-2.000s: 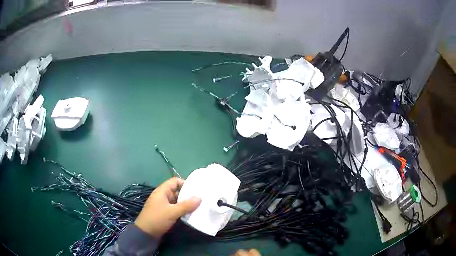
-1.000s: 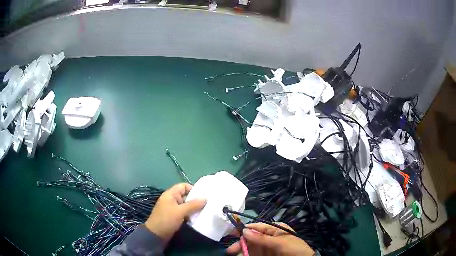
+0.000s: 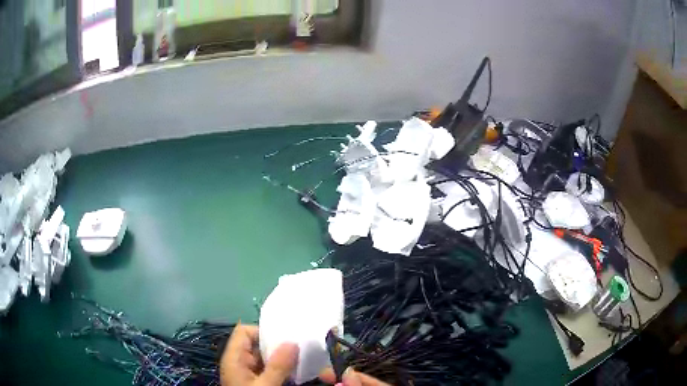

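Note:
My left hand holds a white plastic housing by its left side, thumb on its face. A black cable lead is at the hole near the housing's lower right edge. My right hand is mostly cut off by the bottom edge, close to the hole. It holds a tool, seemingly the pliers; only a dark part and a speck of pink show. The bundle of black cable leads lies behind and right of the hands, its thin wire ends at the left.
Empty housings are heaped at far left, with a single housing beside them. Housings with leads are piled at back right. A solder reel, an orange-red tool and a black power unit stand at the right.
My right hand came in with pink-handled pliers and is now lower, mostly out of the picture. The held housing has turned and tilted more upright. The view has tipped up, showing more window.

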